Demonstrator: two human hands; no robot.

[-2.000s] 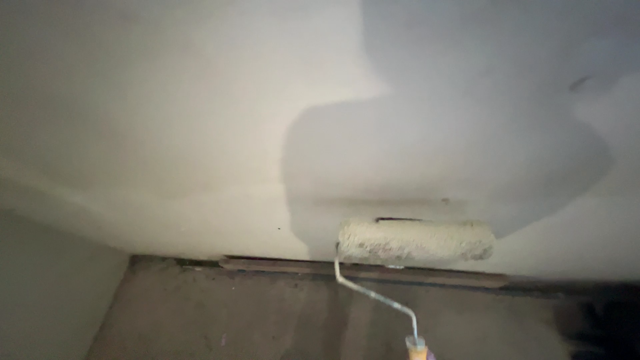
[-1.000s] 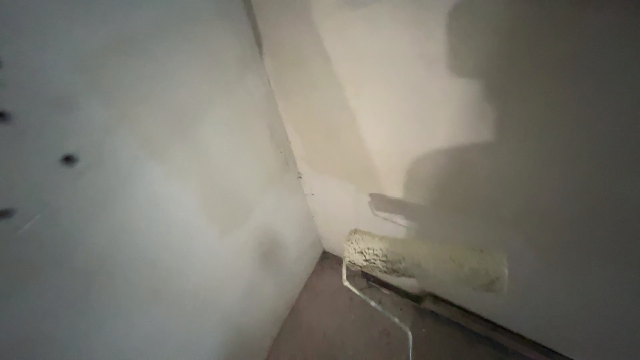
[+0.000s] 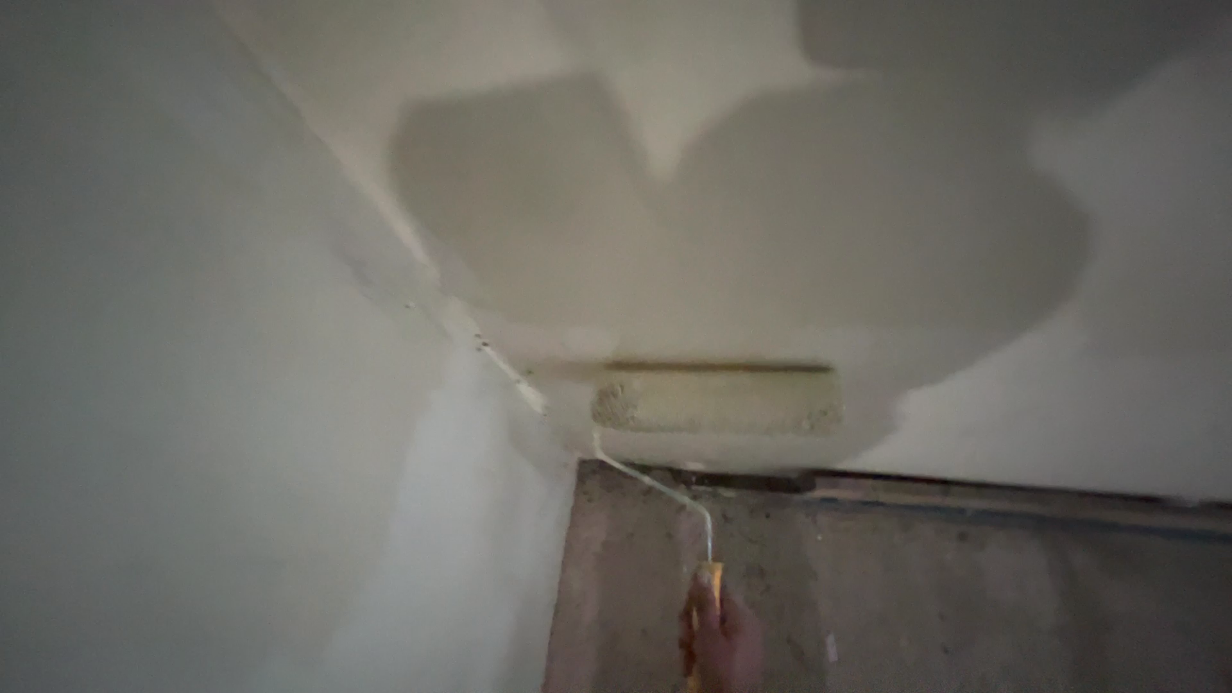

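Observation:
My right hand (image 3: 722,635) is closed around the yellow-orange handle of a paint roller (image 3: 717,404), low and just right of the middle. A thin bent metal rod runs up from the handle to the left end of the roller sleeve. The pale, paint-coated sleeve lies roughly level against the lower part of the wall (image 3: 962,385), a little above the floor and right of the corner. A dark line shows along its upper edge. The image is blurred, so fine paint marks are hard to tell. My left hand is out of view.
Another wall (image 3: 241,433) stands on the left and meets the first at a corner with small dark marks. Brownish, stained floor (image 3: 924,597) lies below. A dark gap and a long strip (image 3: 1011,496) run along the wall's foot. Large shadows cover the wall.
The view has swung about, and the roller is now at the wall's foot near the corner, whereas the first frame shows it farther from the corner. My hand on the handle now shows more fully.

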